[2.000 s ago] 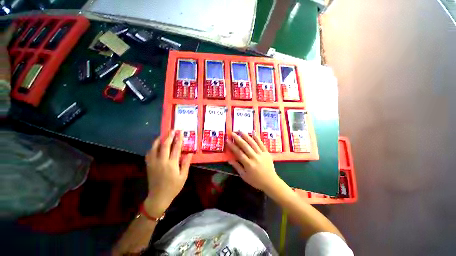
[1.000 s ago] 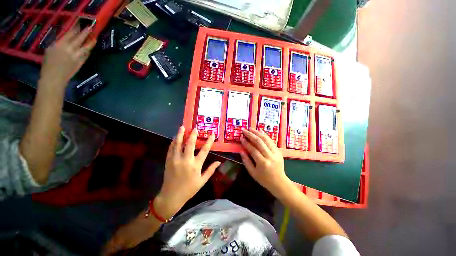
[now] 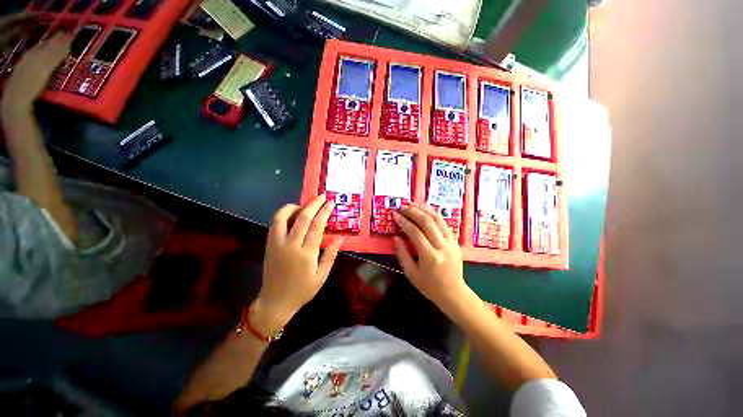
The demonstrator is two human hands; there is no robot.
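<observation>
An orange-red phone tray (image 3: 313,163) lies on the green bench and holds two rows of red keypad phones, face up. The back-row screens are mostly blue; the front-row screens are white. My left hand (image 3: 300,252) has its fingertips on the keypad of the front-left phone (image 3: 346,167). My right hand (image 3: 432,248) has its fingertips at the keypad of the second front phone (image 3: 394,173), close to the third phone (image 3: 447,186), whose screen shows digits. Both hands hold nothing, fingers apart. Fingertips cover some keys.
Black batteries (image 3: 268,104) and pale gold ones (image 3: 226,18) lie left of the tray. Another phone tray (image 3: 151,49) is at the far left, with another person's hand (image 3: 34,69) over it. A white board (image 3: 444,16) lies behind; another tray (image 3: 529,324) shows below the bench edge.
The view has shifted, placing the tray farther right. My fingers have moved on the keypads. Front-row screen digits have changed. The other person's tray now shows phones face up.
</observation>
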